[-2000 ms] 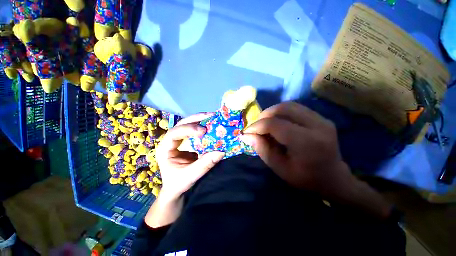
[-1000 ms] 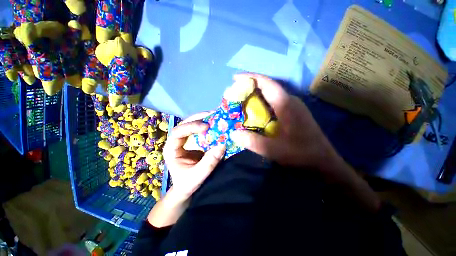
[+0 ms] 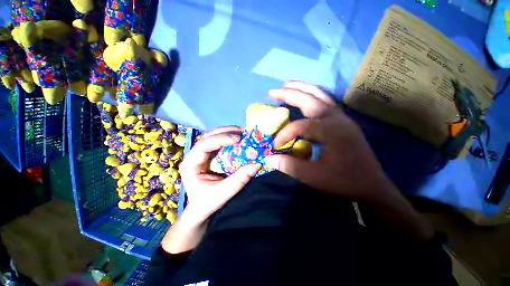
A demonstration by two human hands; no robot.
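A yellow plush bear (image 3: 267, 118) in a blue floral outfit (image 3: 241, 152) is held between my two hands over my lap, at the near edge of the table. My left hand (image 3: 204, 170) grips the lower end of the outfit, thumb on the near side. My right hand (image 3: 330, 148) pinches the bear's side below the head with thumb and forefinger, its other fingers raised. A yellow limb shows under the right fingers. A small pale-blue spot shows at the right fingers; I cannot tell what it is.
Finished-looking bears (image 3: 134, 75) lie grouped at upper left. A blue crate (image 3: 100, 223) full of yellow toys stands left of my lap. A cardboard piece (image 3: 414, 67) lies on the blue sheeting at right, with a hot glue gun (image 3: 468, 114) on it. A black bar (image 3: 499, 177) lies at the right edge.
My right hand has come off the bear's head and now pinches its side, fingers lifted. The head shows again. My left hand keeps its hold.
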